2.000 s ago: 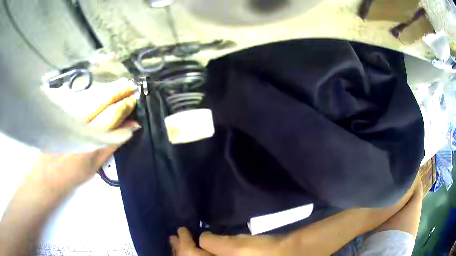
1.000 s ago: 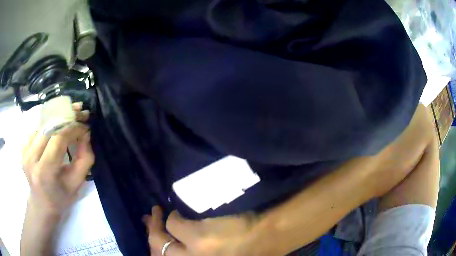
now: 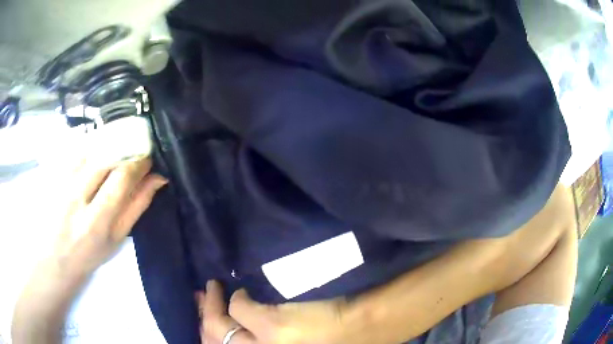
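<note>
A large dark navy-black garment [image 3: 403,154] fills most of the view, with a narrow folded strip along its left side. My left hand [image 3: 107,211] is at the strip's left edge, just below the machine's white knob [image 3: 124,140]; its fingertips touch the cloth, but whether they pinch it is unclear. My right hand [image 3: 252,316], with a ring, holds the garment's lower part between thumb and fingers at the bottom. A white label [image 3: 314,264] lies on the cloth just above my right hand. Garment and machine parts hide the needle point.
The sewing machine's dark coil and disc assembly [image 3: 113,87] stands at the upper left, beside a round metal end [image 3: 156,55]. The white table [image 3: 121,295] shows left of the cloth. A brown box-like object [image 3: 587,195] is at the right edge, above the green floor [image 3: 595,269].
The view has shifted from the machine head over to the cloth. My left hand has come from behind the head to the cloth's edge below the knob. The label has shifted and changed its visible shape.
</note>
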